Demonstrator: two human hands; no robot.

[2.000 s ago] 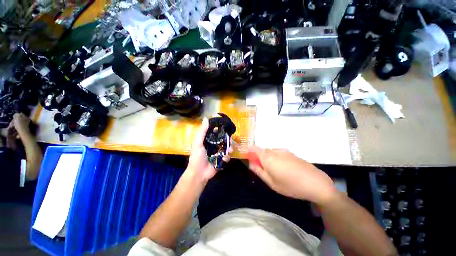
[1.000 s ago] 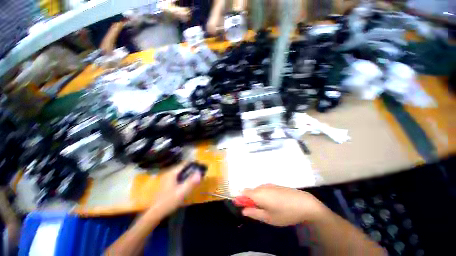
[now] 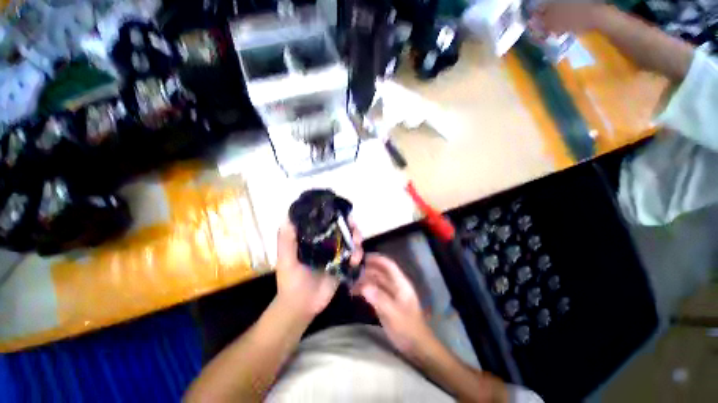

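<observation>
A black camera housing (image 3: 315, 220) is held upright over the front edge of the white paper sheet (image 3: 295, 187), with a board, a white connector and thin wires showing. My left hand (image 3: 303, 275) grips it from below and the left side. My right hand (image 3: 386, 295) is at its lower right, fingers bent close to the small parts there; whether it grips anything is blurred. The red-handled hand tool (image 3: 429, 211) lies at the bench edge, to the right of the paper.
The screw feeder (image 3: 303, 110) stands behind the paper, with a crumpled white tissue (image 3: 413, 110) beside it. Part-built cameras (image 3: 59, 205) stand left. A black parts tray (image 3: 582, 291) sits below the bench edge at right. Another person's arm (image 3: 630, 39) reaches in at upper right.
The view has swung right. The red-handled tool has left my right hand and lies on the bench edge. My right hand has moved in beside the housing.
</observation>
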